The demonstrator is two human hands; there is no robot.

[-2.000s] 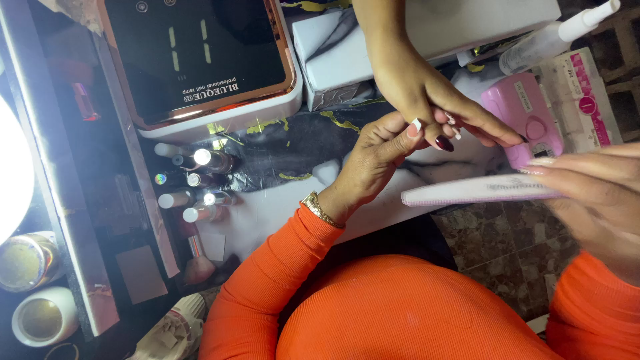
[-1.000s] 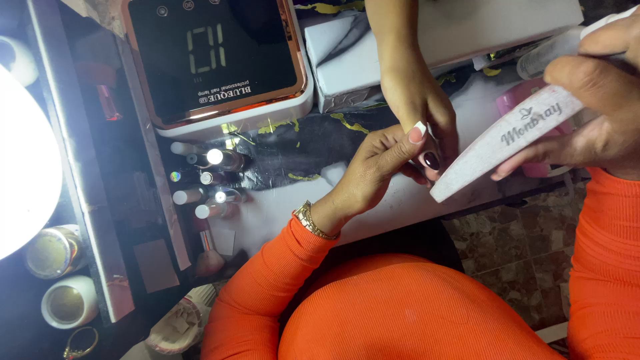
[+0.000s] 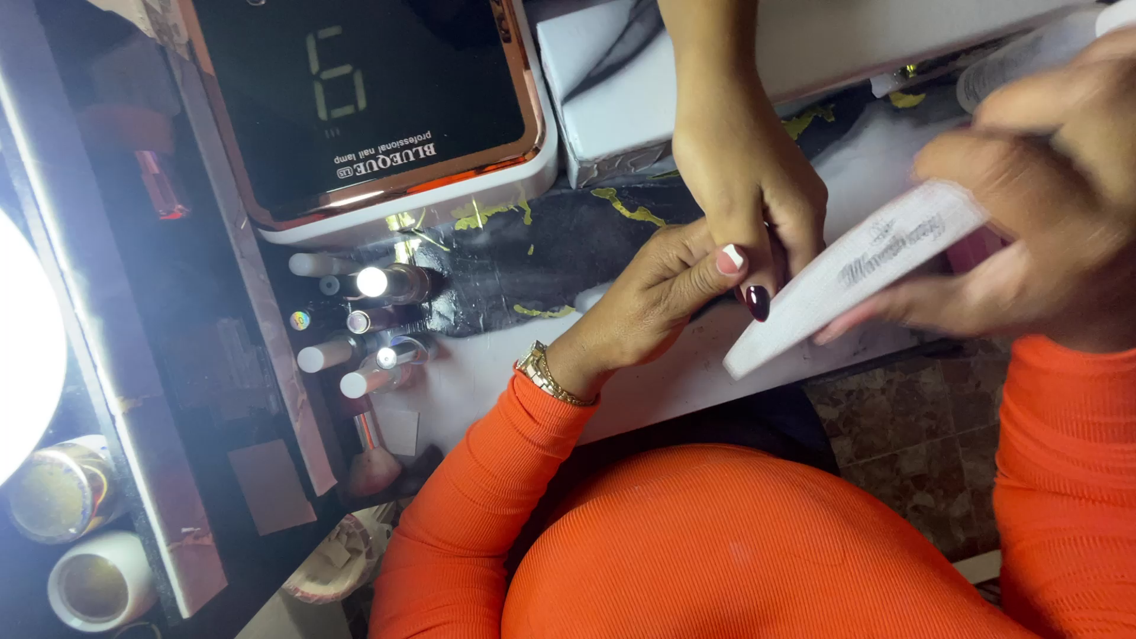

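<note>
My left hand (image 3: 657,302), with a gold watch (image 3: 548,377) at its wrist, grips the fingers of another person's hand (image 3: 745,177) reaching in from the top. One finger of that hand shows a dark, glossy nail (image 3: 757,302). At the right, my right hand (image 3: 1021,204) holds a white nail file (image 3: 852,275) and is blurred. The file slants down and left, its free end just beside the dark nail; whether they touch cannot be told. My thumb and the file hide part of the other person's fingers.
A nail lamp (image 3: 373,106) with a lit display stands at upper left, beside a white box (image 3: 608,89). Several small bottles (image 3: 382,319) and a brush (image 3: 374,461) are left of my arm. Jars (image 3: 98,577) stand at lower left near a bright light. A pink device (image 3: 972,248) is partly behind my right hand.
My right hand has turned the file from nearly level to a slant, its broad face now showing. The other person's fingers, spread out two seconds ago, are now bent down. The lamp's display has changed.
</note>
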